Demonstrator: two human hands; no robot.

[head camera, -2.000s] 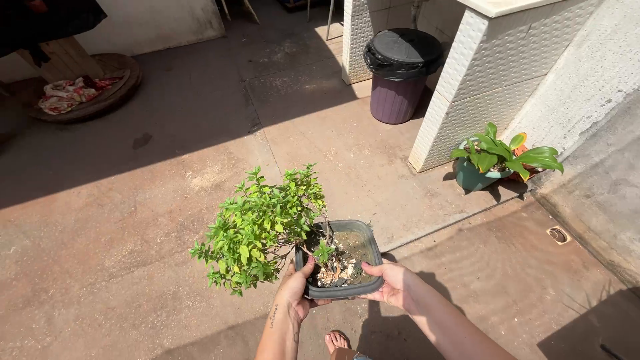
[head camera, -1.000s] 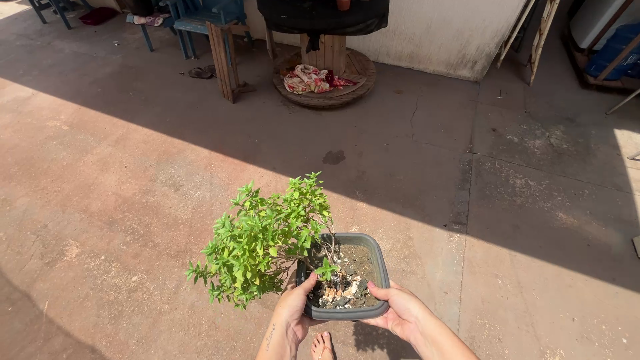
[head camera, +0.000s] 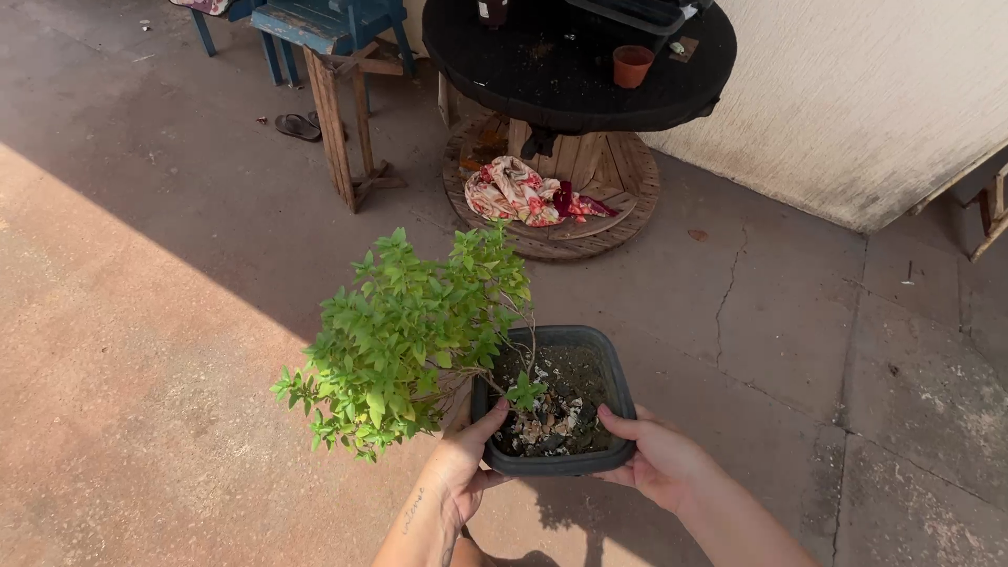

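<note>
A black plastic plant pot [head camera: 551, 466] with rounded corners is held level between my two hands, low in the middle of the view. My left hand [head camera: 466, 457] grips its left side, thumb over the rim; my right hand [head camera: 650, 453] has the right side in the same way. Dark soil [head camera: 579, 370] with pale, shell-like bits fills the pot. From it a bushy green leafy plant [head camera: 409, 339] leans out over the left rim, its thin woody stems bare near the soil. Fingers under the pot are partly hidden.
Ahead stands a cable-spool table [head camera: 504, 102] with a black cover, bearing a small terracotta-coloured pot [head camera: 632, 66] and a black tray [head camera: 630, 16]. Floral cloth [head camera: 516, 193] lies on its wooden base. Left of it are a wooden stand [head camera: 331, 126], blue chair [head camera: 303, 27] and sandals [head camera: 298, 127]. A wall [head camera: 811, 102] rises right.
The view has swung left, from a bin and potted plant by a white wall to the spool table, which is now nearer. Both hands still hold the pot.
</note>
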